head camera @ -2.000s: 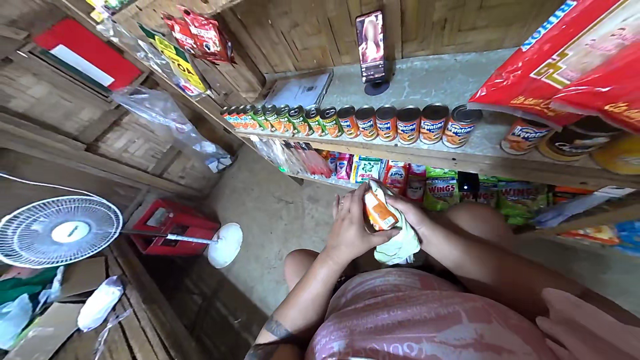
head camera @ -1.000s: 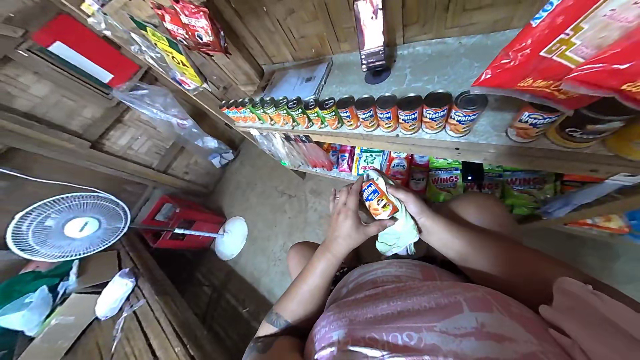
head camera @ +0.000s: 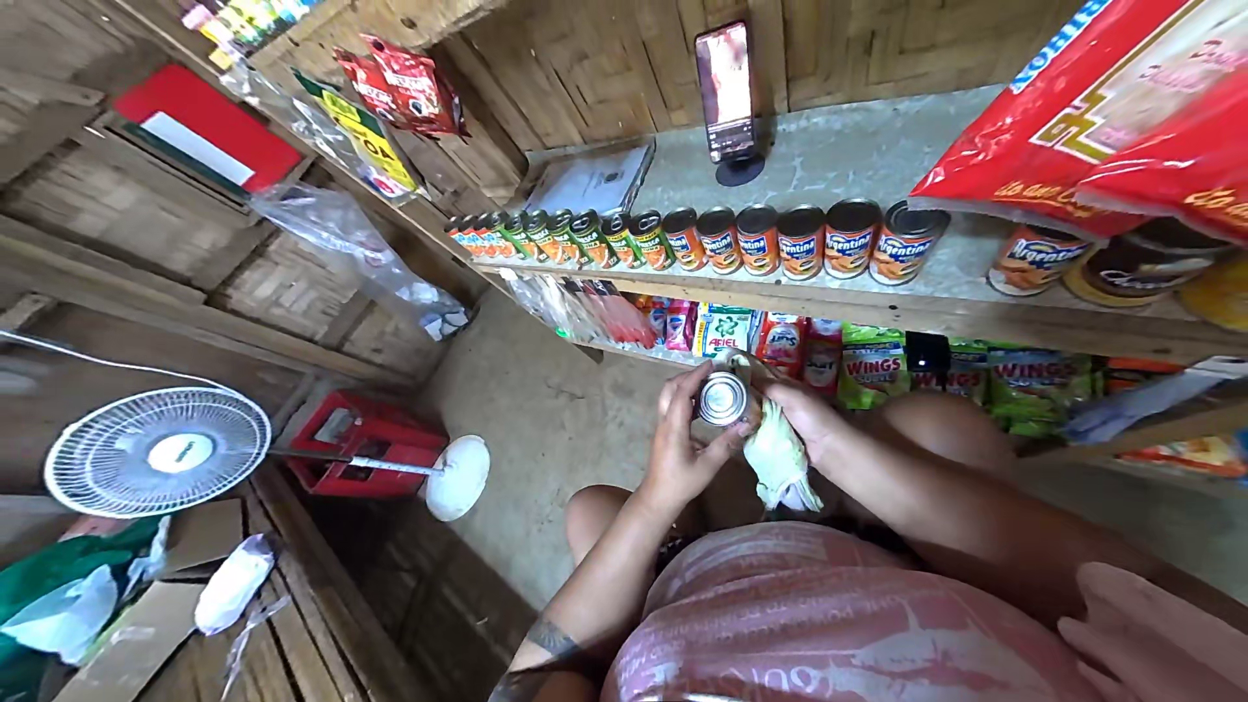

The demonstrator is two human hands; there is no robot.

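Observation:
A food can (head camera: 723, 398) is gripped in my left hand (head camera: 678, 444) in front of my lap, one round metal end facing up toward me. Beside it, my right hand (head camera: 801, 414) holds a pale green cloth (head camera: 777, 458) that hangs down over my lap; the fingers of this hand are partly hidden behind the can and cloth. Ahead of my hands, a row of Argentina cans (head camera: 801, 242) and green-labelled cans (head camera: 585, 239) lines the shelf edge.
A phone (head camera: 726, 93) stands on the shelf (head camera: 829, 146). Red plastic packs (head camera: 1102, 117) overhang its right end. Detergent packs (head camera: 873, 366) fill the lower shelf. At left are a standing fan (head camera: 180, 453), a red crate (head camera: 375, 444) and a wooden bench (head camera: 322, 595).
The can in my left hand has turned from showing its printed side to showing a round metal end. The cloth remains in my right hand.

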